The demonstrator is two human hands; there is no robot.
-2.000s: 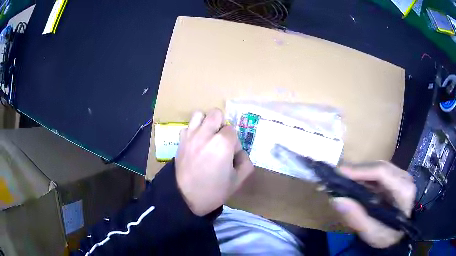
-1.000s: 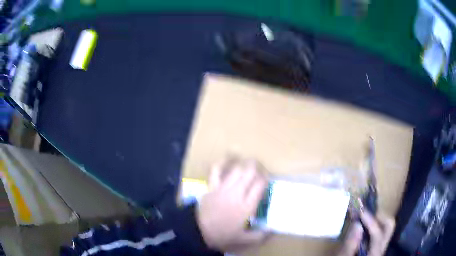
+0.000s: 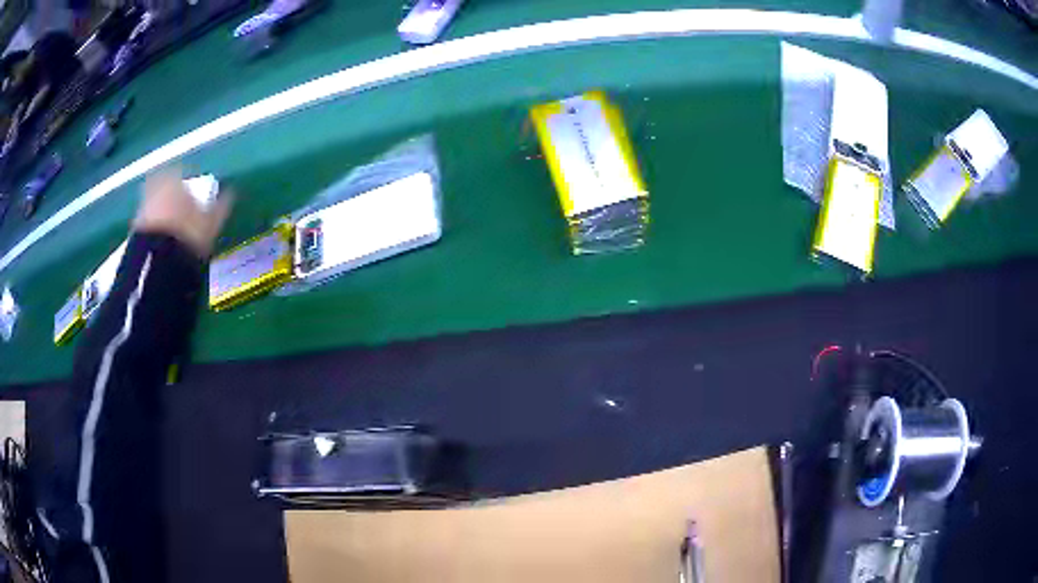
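My left hand [image 3: 176, 216] is blurred, stretched out over the green belt at the far left. A small white piece [image 3: 204, 190] shows against its fingers; I cannot tell whether it is gripped. A yellow-edged cell [image 3: 250, 270] joined to a white casing [image 3: 370, 228] lies just right of the hand, with clear plastic behind the casing. Another cell-and-casing unit [image 3: 103, 282] lies partly behind my sleeve. My right hand is not in view. A metal tip, perhaps the soldering iron's [image 3: 692, 556], shows over the cardboard mat, cut off by the bottom edge.
A stack of yellow-edged cells [image 3: 592, 159] stands mid-belt. Two more cell-and-casing units [image 3: 848, 216] [image 3: 939, 188] lie at the right. On the black mat are a black fan [image 3: 347, 461] behind the cardboard mat [image 3: 524, 541] and a solder spool [image 3: 928, 448] at the right.
The view has swung up to the belt. My left hand has left the cell and casing on the cardboard and reached far forward left. My right hand has gone out of view.
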